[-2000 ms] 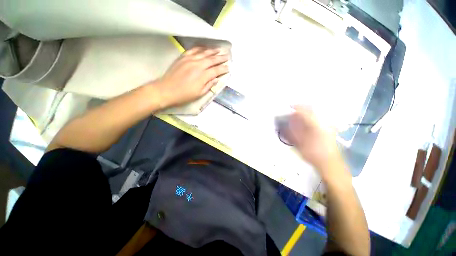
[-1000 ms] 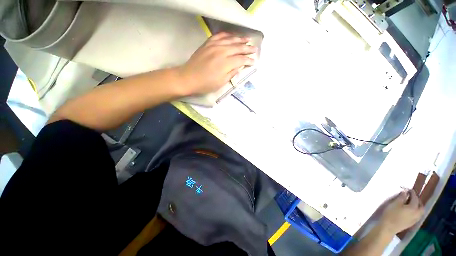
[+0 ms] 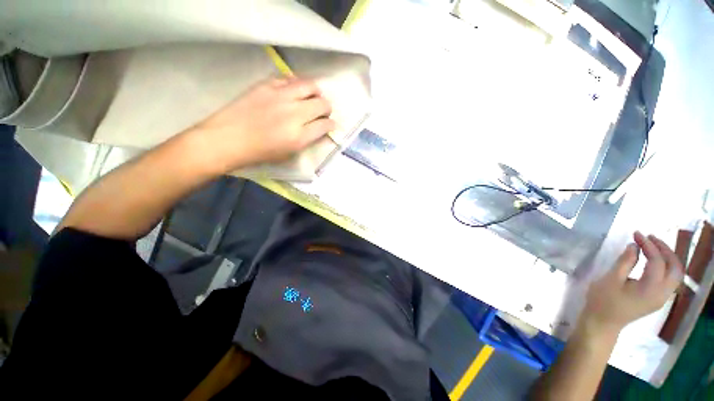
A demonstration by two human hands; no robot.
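A large soft beige bag body [image 3: 164,94] lies at the upper left, over the table's yellow-taped edge. My left hand [image 3: 293,117] rests on its near end, fingers bent at the bag's edge; a thin pale strip shows just past the fingertips. Whether the fingers pinch the material is not clear. A narrow yellow strip [image 3: 279,61] shows on the bag behind the hand. My right hand [image 3: 638,278] is over the right part of the table, fingers apart, beside red-brown pieces [image 3: 675,313]. No object shows clearly in it.
The white table [image 3: 438,235] is overexposed. A pale frame [image 3: 591,176] lies on dark grey plates. A black cable [image 3: 456,205] loops near a small metal part [image 3: 526,190]. A blue bin [image 3: 517,338] is below the front edge, green material [image 3: 695,352] at the lower right.
My right hand went from the middle of the table to the red-brown pieces, then lifted slightly up from them with fingers spread. The cable loop it covered now shows. My left hand stays on the bag.
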